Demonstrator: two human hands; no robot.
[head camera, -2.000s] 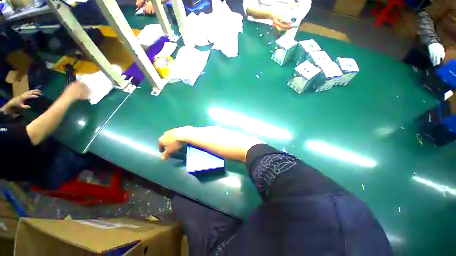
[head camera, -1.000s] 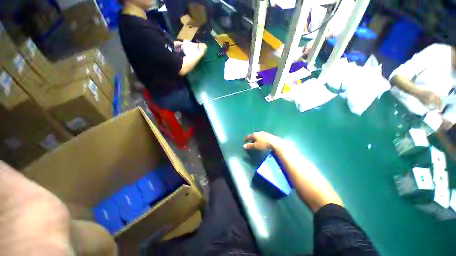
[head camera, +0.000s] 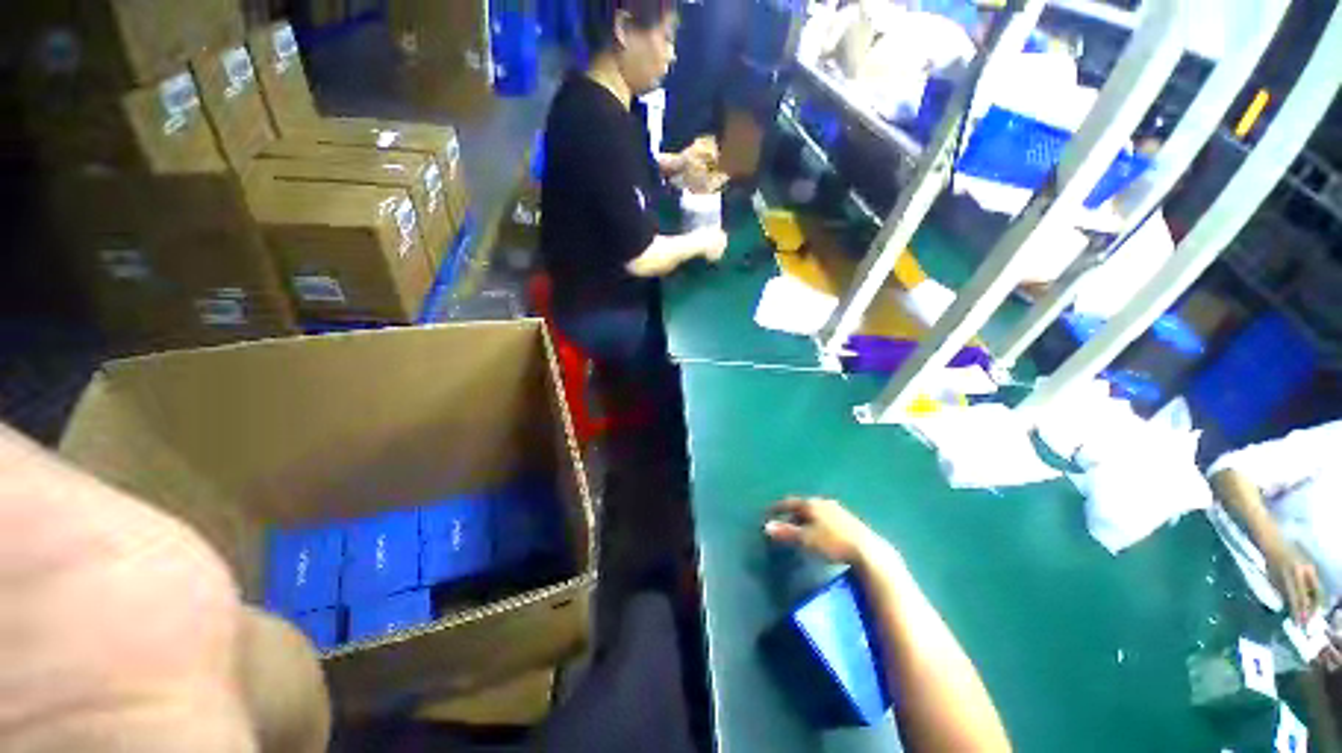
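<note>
A large open brown carton (head camera: 353, 397) stands low left of the bench, with rows of blue boxes (head camera: 380, 556) inside; the near right part of its inside is dark. One blue box (head camera: 842, 647) lies on the green bench close beside my right forearm. My right hand (head camera: 812, 530) is over the bench beyond that box, fingers loosely bent, holding nothing visible. My left hand (head camera: 125, 618) is very close to the camera at the left edge, large and blurred, in front of the carton's near left corner; its fingers cannot be made out.
A person in black (head camera: 596, 206) works at the bench's far end, beside a red stool (head camera: 574, 386). Labelled cartons (head camera: 346, 221) are stacked at the upper left. Pale frame posts (head camera: 1016, 243) and white sheets (head camera: 1126, 456) are on the bench. Another person's hands (head camera: 1298, 589) are at the right edge.
The view has swung left towards the carton and stacked cartons. My left hand has come into view at the left. My right hand stays near the blue box on the bench.
</note>
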